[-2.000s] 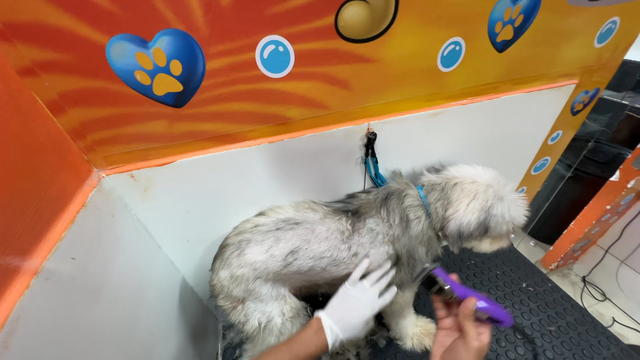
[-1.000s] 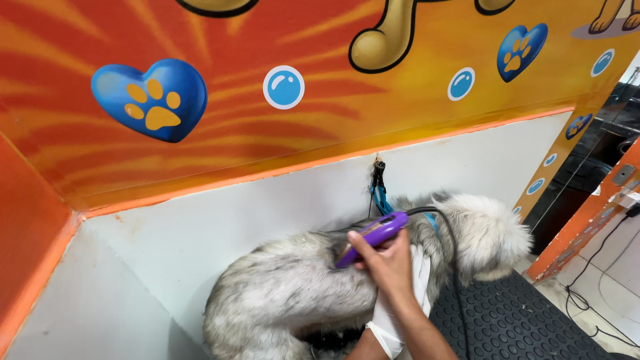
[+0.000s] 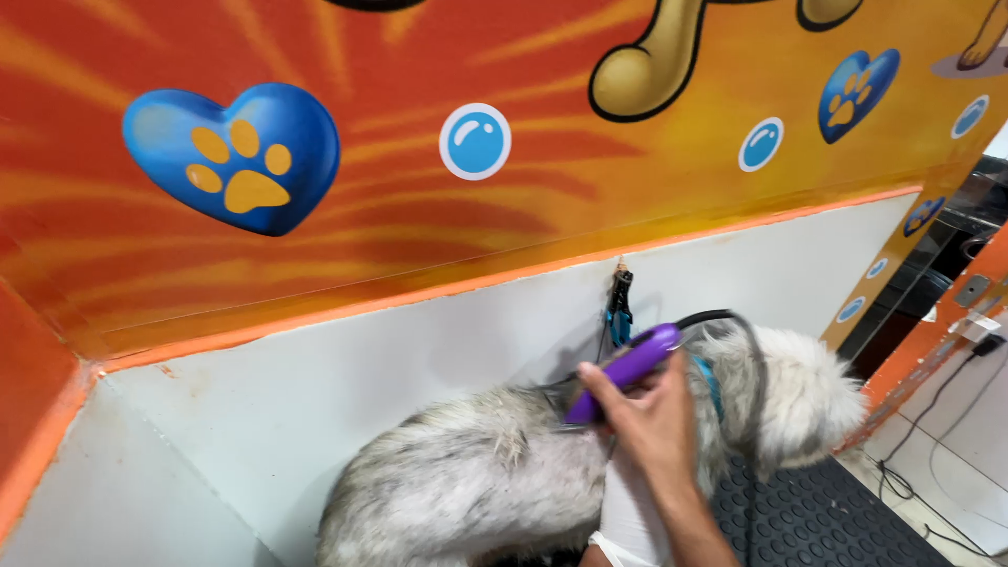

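A grey and white shaggy dog (image 3: 457, 472) stands side-on, its head to the right. My bare right hand (image 3: 642, 417) is closed around purple electric hair clippers (image 3: 626, 370), whose blade end touches the fur on the dog's back behind the shoulder. Clipped tufts lie loose on its side. My left hand, in a white glove (image 3: 630, 504), is at the dog's side below my right forearm; its fingers are hidden. A teal collar (image 3: 711, 386) circles the dog's neck.
A black and teal tether (image 3: 620, 303) hangs from the white wall panel (image 3: 409, 339) behind the dog. The clippers' black cord (image 3: 760, 378) loops over the neck. Black studded rubber matting (image 3: 819, 520) lies underneath. More cables (image 3: 906, 472) trail at the right.
The clippers, held right of my gloved hand at first, came up onto the dog's back and have since moved slightly along it. My left hand is now mostly behind my right forearm.
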